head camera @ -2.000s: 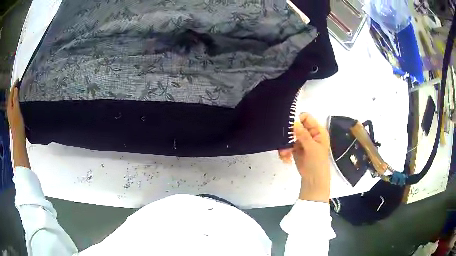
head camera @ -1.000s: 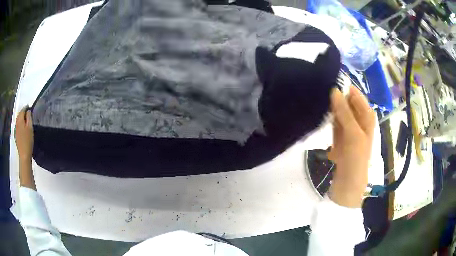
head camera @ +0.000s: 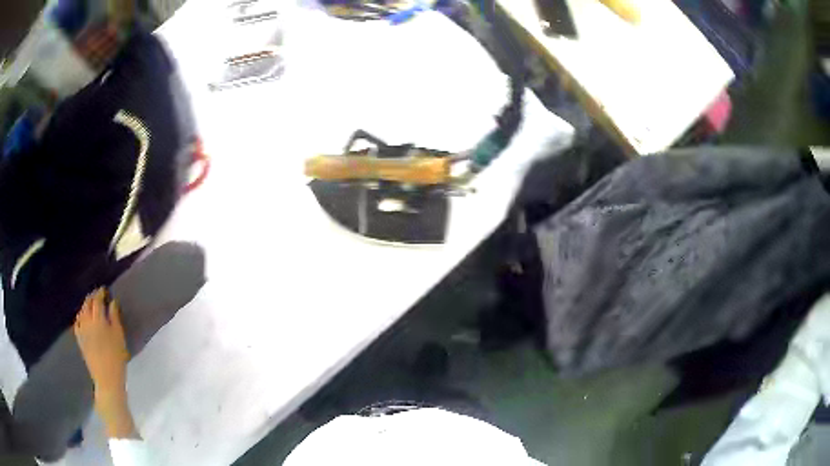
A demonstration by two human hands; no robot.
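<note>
The grey-lined dark garment (head camera: pixel 673 259) hangs off the table's right side, beside my right sleeve. My right hand is not visible; only its white sleeve shows at the lower right. My left hand (head camera: pixel 105 341) is at the far left, on the edge of a long grey padded shape (head camera: pixel 164 287) with a rounded end. Its fingertips touch a dark cloth (head camera: pixel 73 173) with cream trim lines; whether they grip is unclear. The steam iron (head camera: pixel 391 196) lies on the table, its wooden handle upward and hose towards the back right.
The white pressing table (head camera: pixel 264 300) has a diagonal front edge. Red loop handles (head camera: pixel 197 168) lie beside the dark cloth. A metal tray (head camera: pixel 253 59) is at the back. A pale side table (head camera: pixel 637 73) stands at the upper right, with a dark phone-like object on it.
The view has swung to the right. The lined garment has gone from flat on the table to hanging off its right side. My left hand is now at the grey padded shape; my right hand has left view.
</note>
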